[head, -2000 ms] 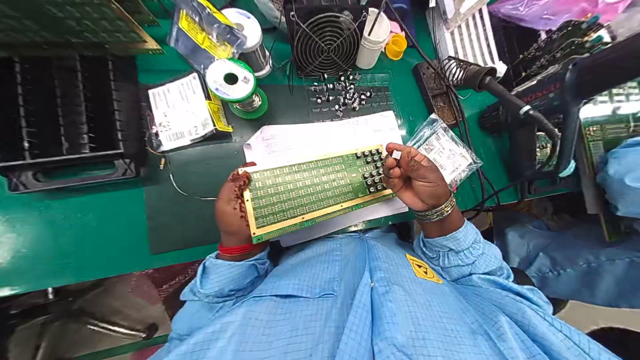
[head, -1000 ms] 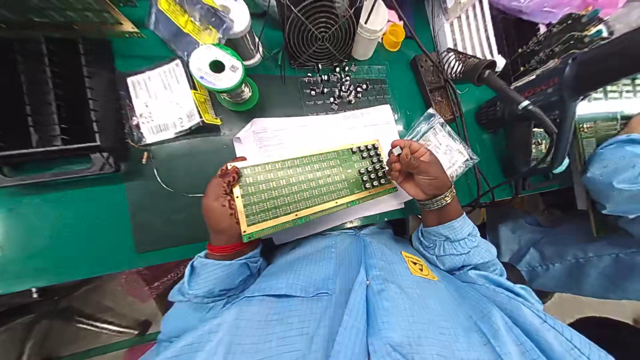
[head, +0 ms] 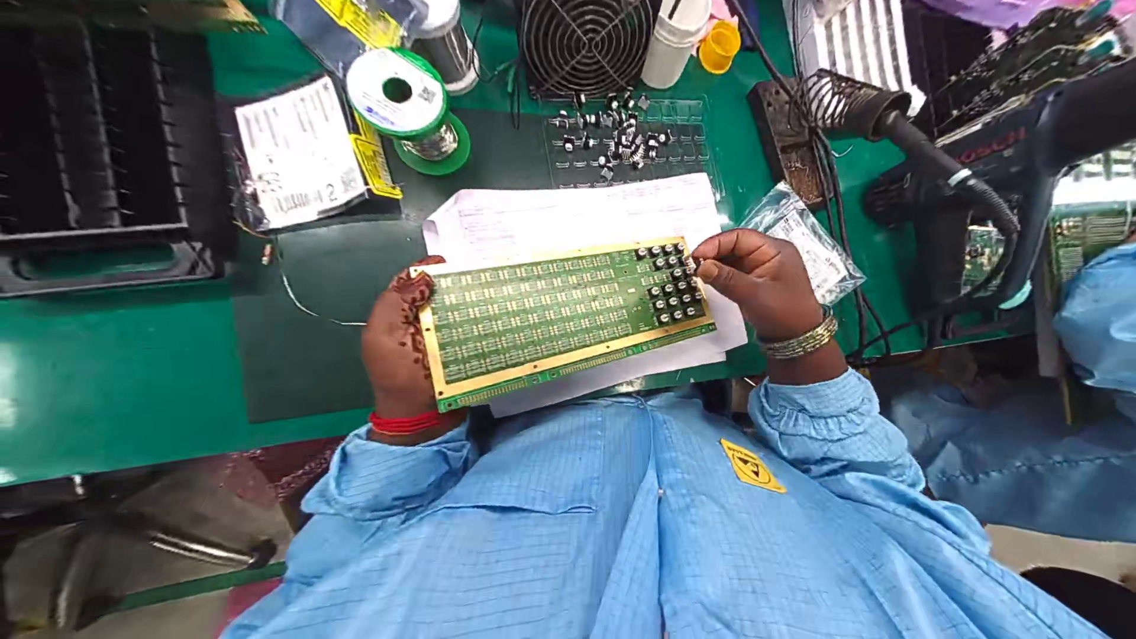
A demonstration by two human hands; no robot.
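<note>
My left hand [head: 399,342] grips the left end of a green printed circuit board [head: 532,311] with gold-coloured borders, held tilted above printed paper sheets [head: 568,213]. Several small black components with round silvery tops [head: 677,314] stand in rows at the board's right end. My right hand [head: 750,280] is at the board's right edge, thumb and forefinger pinched on a small component [head: 696,264] that is mostly hidden by the fingertips. Beyond the paper, more loose components [head: 628,142] lie on a clear plastic tray [head: 688,115].
Solder spools [head: 399,93], a bagged packet [head: 302,155] and a black rack [head: 106,253] are at left. A fan [head: 587,40] and white container [head: 672,44] stand behind. At right are a plastic bag [head: 803,244], soldering iron holder [head: 852,102], cables, a Bosch tool [head: 958,191] and another person's sleeve [head: 1100,311].
My right hand has brought the small component from just off the board's upper right corner to the component rows at its right edge. My left hand keeps its hold on the board.
</note>
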